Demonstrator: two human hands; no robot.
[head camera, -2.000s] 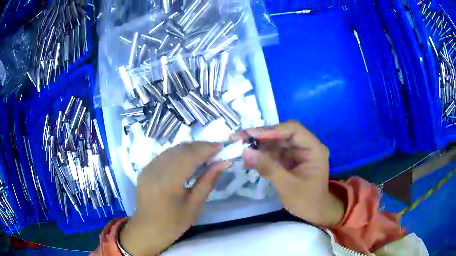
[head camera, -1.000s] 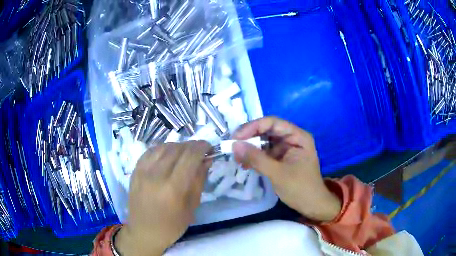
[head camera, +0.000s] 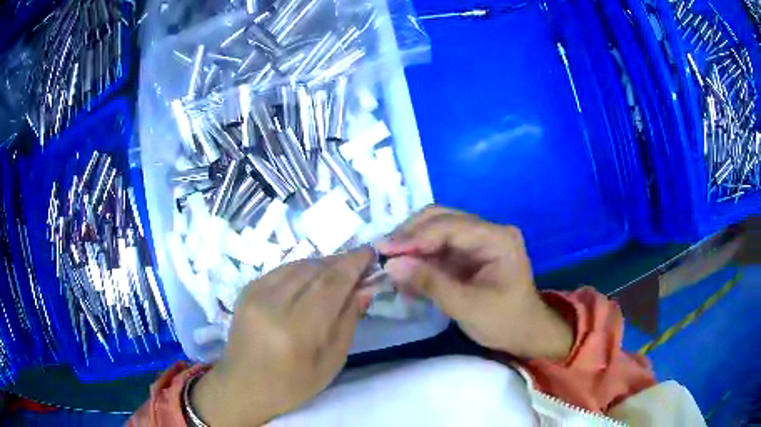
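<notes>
My left hand and my right hand meet over the near end of the white tub. Their fingertips pinch a small slender piece with a dark collar between them. A fine red line runs from the collar along my right fingers. My left fingers hide the rest of the piece, so I cannot tell whether a sleeve is on it. White sleeves and shiny metal tubes lie heaped in the tub beyond my hands.
Clear poly bag lies over the tub's far end. Left, a blue tray holds piled assemblies with thin rods. Right, a large blue tray has a few thin rods. Stacked trays and another metal-part pile are farther right.
The white sleeve seen between my fingertips a second ago no longer shows there; the dark collar and red line show instead. The tub and trays have shifted slightly left in view.
</notes>
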